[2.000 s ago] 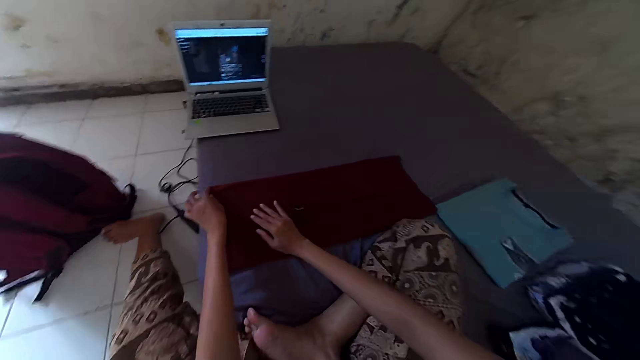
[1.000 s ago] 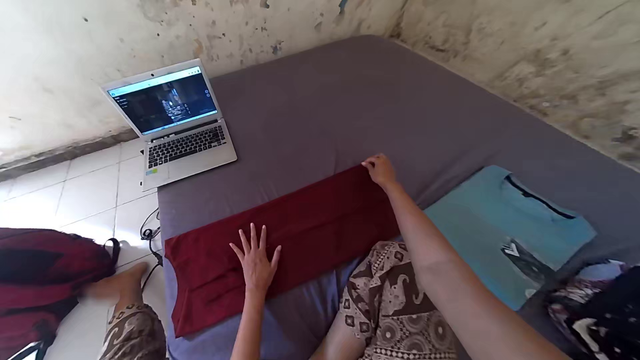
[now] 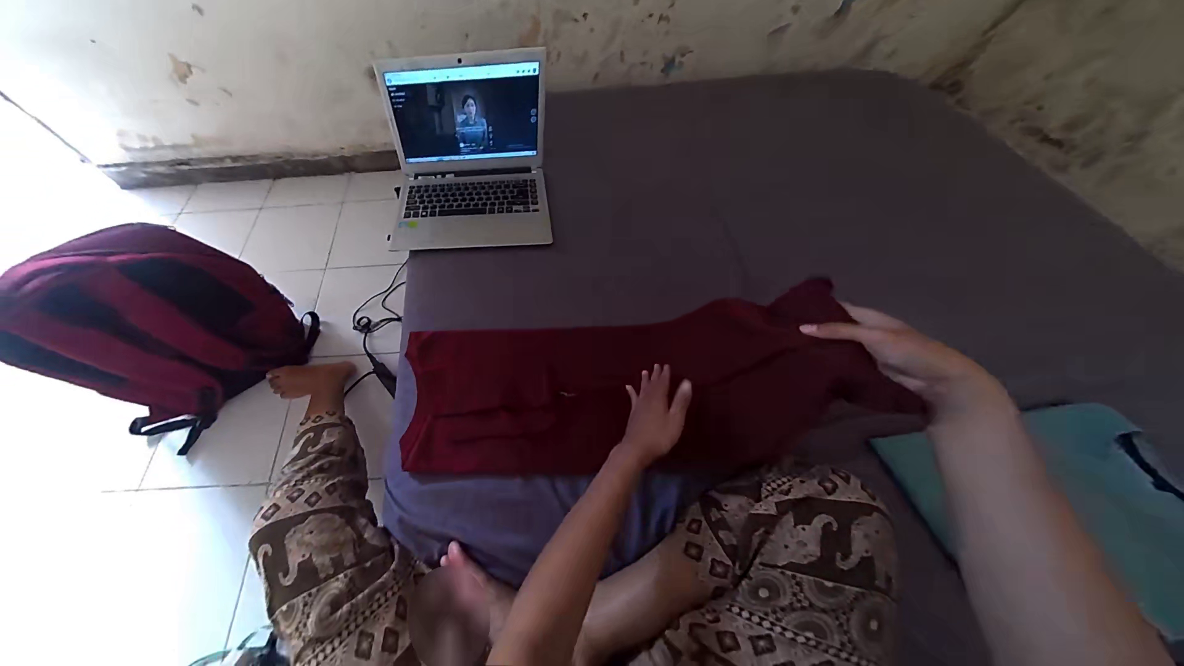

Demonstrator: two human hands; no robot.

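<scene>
A dark red cloth garment, folded into a long strip, lies across the grey bed sheet in front of me. My left hand rests on the garment's middle with its fingers apart. At the right end, my right hand grips the garment's edge, thumb on top and the other fingers under it, and that end is lifted and bunched. Partly behind my right forearm, a folded teal T-shirt lies on the bed.
An open laptop stands at the bed's far left corner. Its black cable hangs beside the bed. A maroon backpack sits on the tiled floor at left. My legs in patterned trousers are close to the garment's near edge.
The garment's right end lay flat one second ago and is now raised in my right hand. My left hand has moved from near its left end to its middle. The view has turned.
</scene>
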